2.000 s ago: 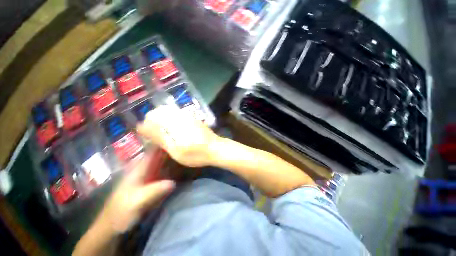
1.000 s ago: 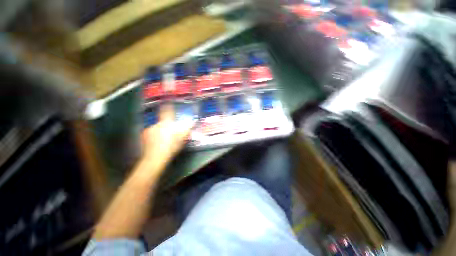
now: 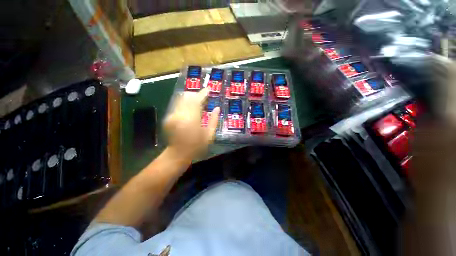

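Observation:
A clear tray [image 3: 295,142] with two rows of red keypad phones [image 3: 257,117] lies on the green bench. My left hand [image 3: 189,120] is over the tray's left end, thumb and finger apart beside a lower-row phone [image 3: 211,112]. Whether it grips that phone cannot be told. At the right, glossy red back covers [image 3: 389,126] lie in the top black tray of a stack [image 3: 345,175]. A large blurred forearm shape [image 3: 432,160] covers the stack's right part. My right hand cannot be made out.
More phones in clear trays [image 3: 352,69] stand at back right, near bunched pale plastic [image 3: 385,25]. A tan ledge [image 3: 200,37] and pale box [image 3: 260,22] are behind. A dark flat object [image 3: 145,127] and white knob [image 3: 133,86] are left, beside a black tray with round pale parts [image 3: 52,161].
The view has swung left and steadied. The shiny empty-looking black tray seen on the right stack two seconds ago is gone from its top, and red covers show there. My left hand stays at the tray's left end.

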